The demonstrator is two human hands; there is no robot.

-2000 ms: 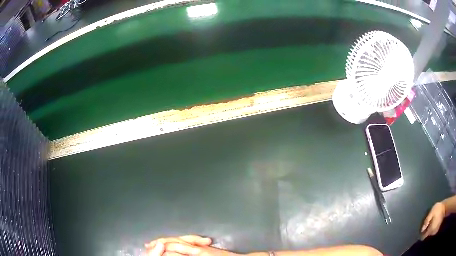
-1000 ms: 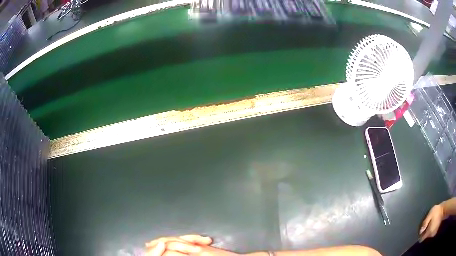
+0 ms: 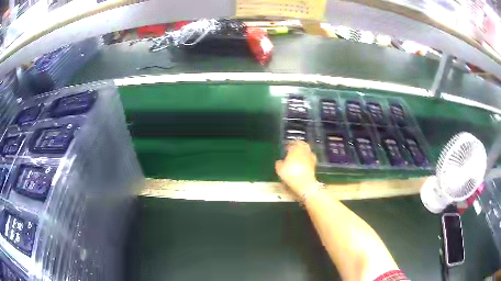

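Observation:
A clear blister tray (image 3: 315, 144) lies on the bright green belt, holding two rows of dark purple-blue handset units (image 3: 337, 149). My right hand (image 3: 298, 166) reaches in from the lower right and is at the tray's near left corner. Its fingertips overlap the near edge of the leftmost front unit (image 3: 295, 133). The fingers are partly hidden, so I cannot tell whether they grip the tray, the unit or nothing. My left hand is not in view.
A tall tray stack (image 3: 110, 164) with units on top stands at left. A white desk fan (image 3: 460, 167) and smartphone (image 3: 454, 240) are at right. Beyond the belt lie a cable bundle (image 3: 189, 34) and a red item (image 3: 259, 45). A shelf edge (image 3: 181, 12) crosses the top.
The view has lifted and shifted left. The filled tray, earlier partly visible at the top, is now fully in view. My right hand has left the clasped pose and stretched forward to it.

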